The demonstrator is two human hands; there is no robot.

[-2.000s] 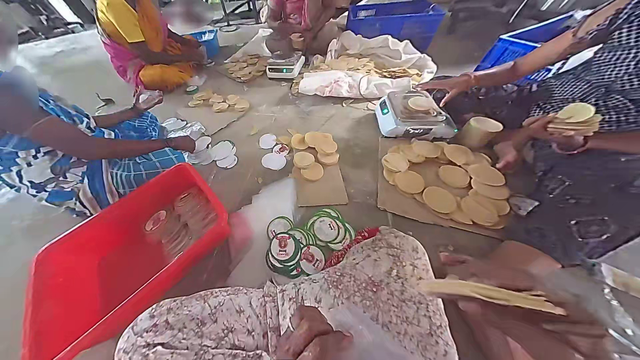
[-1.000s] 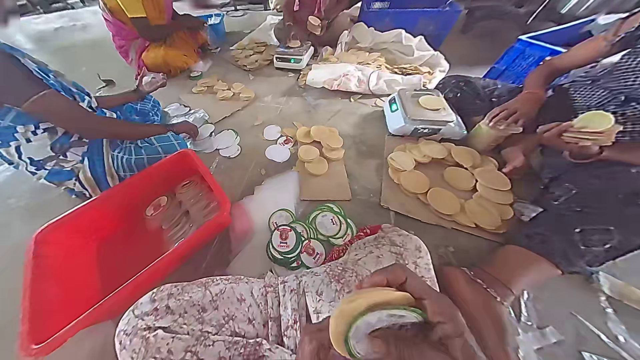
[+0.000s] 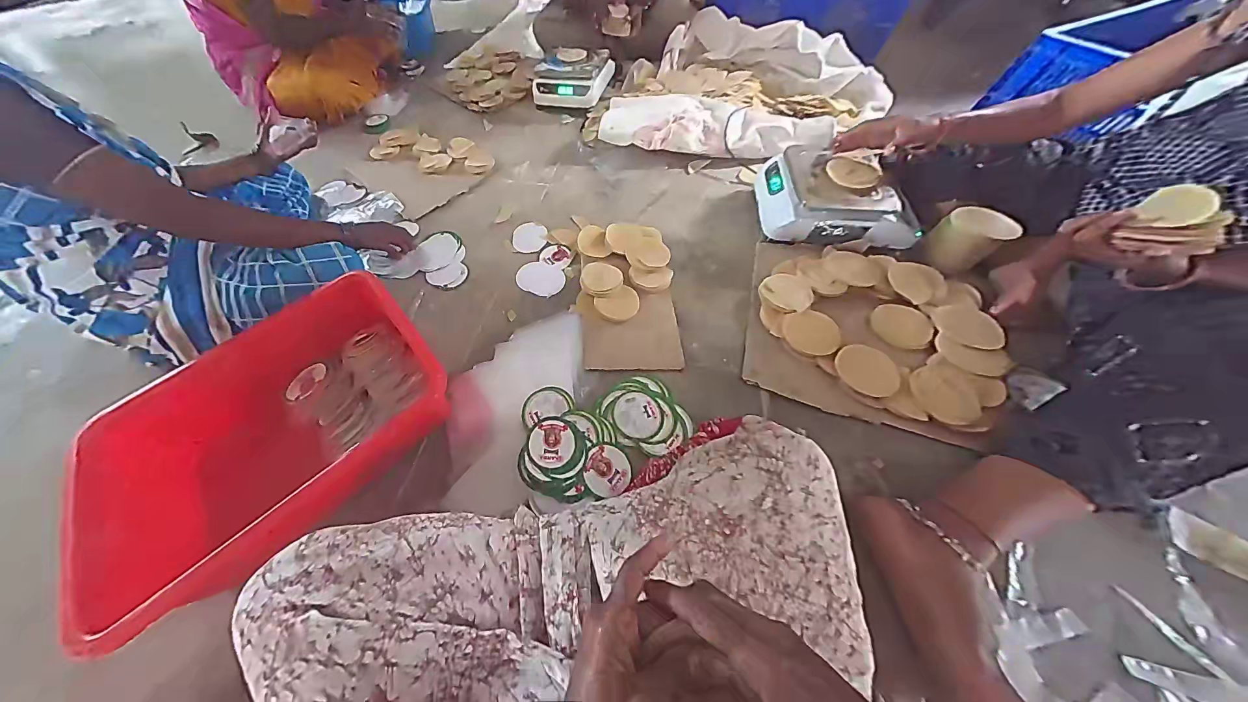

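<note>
My left hand point(image 3: 621, 619) and my right hand point(image 3: 746, 639) are close together over my patterned cloth-covered lap point(image 3: 731, 517). Their fingers are partly bent, and no disc shows in them; their lower parts are cut off or hidden. Just beyond my lap lies a loose pile of round printed labels with green rims point(image 3: 556, 448). Clear plastic sheets point(image 3: 517, 390) lie to its left. Further off, thin round yellowish discs point(image 3: 617, 302) rest on a small cardboard piece point(image 3: 634, 346), beside white round labels point(image 3: 541, 279).
A red plastic tub point(image 3: 166, 487) holding packed discs stands at left. At right, many discs point(image 3: 868, 370) cover a cardboard sheet point(image 3: 770, 375) near a digital scale point(image 3: 829, 219). A co-worker's hand point(image 3: 882, 134) is at that scale; another co-worker's hand point(image 3: 380, 237) touches labels at left.
The yellowish disc and green-rimmed label that were in my hands a second ago no longer show there. My right hand has moved from the right side to my lap since the earliest frame.
</note>
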